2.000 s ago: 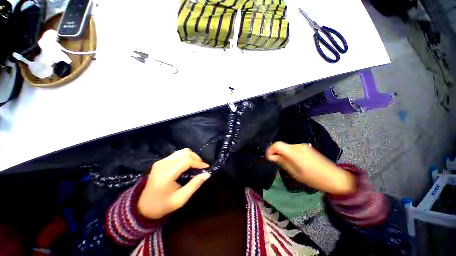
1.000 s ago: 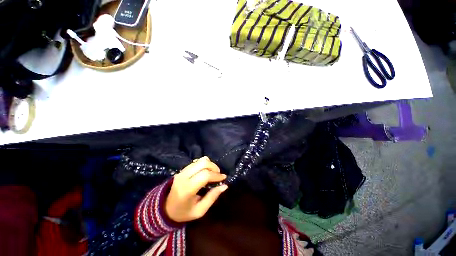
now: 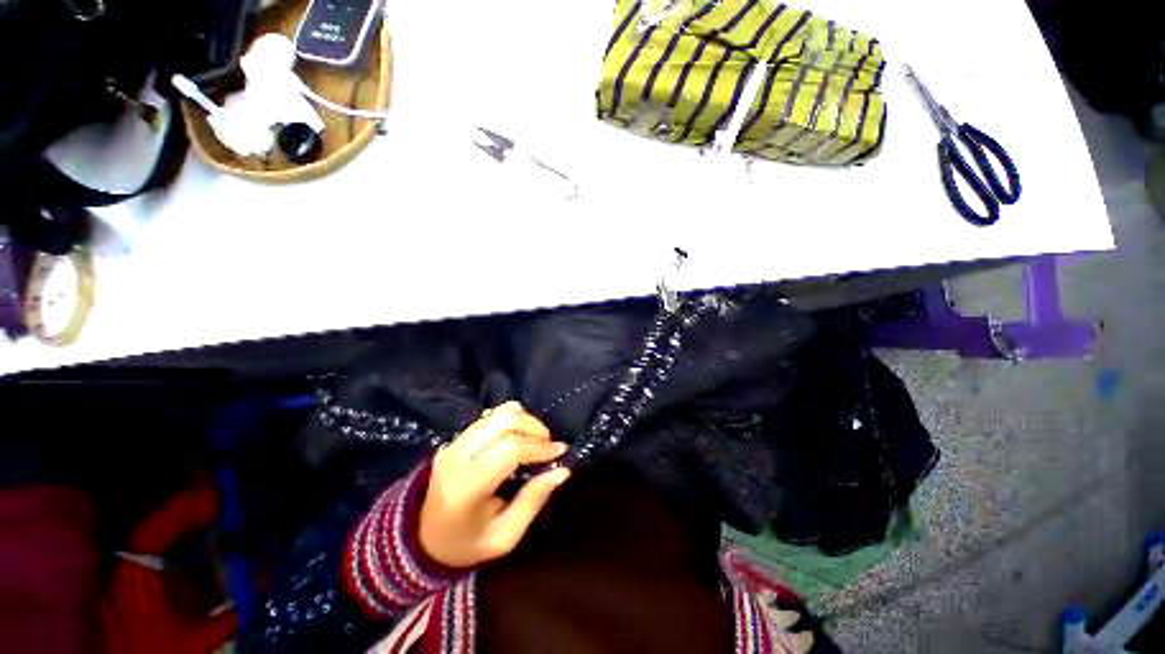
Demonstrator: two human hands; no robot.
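My left hand [image 3: 492, 492] pinches the black beaded trim [image 3: 632, 390] between thumb and fingers, over my lap. The trim runs up to a small clear-silver clip [image 3: 668, 284] at the table's front edge. More of the trim shows left of my hand. Black garment fabric [image 3: 537, 351] hangs below the table edge around the trim. A fine dark line curves from near my fingers up toward the trim. My right hand is not in view. No needle can be made out.
On the white table [image 3: 383, 256] lie small snips [image 3: 494, 143], a yellow-green striped bundle [image 3: 741, 83], black-handled scissors [image 3: 974, 166], a round basket [image 3: 371, 128] and a tape roll [image 3: 60, 296]. A black bag [image 3: 77, 128] is upper left. A purple frame [image 3: 1048, 313] stands at right.
My right hand, seen two seconds ago right of the trim, has left the picture. My left hand keeps its pinch. The view has shifted, so the table items appear further right and lower.
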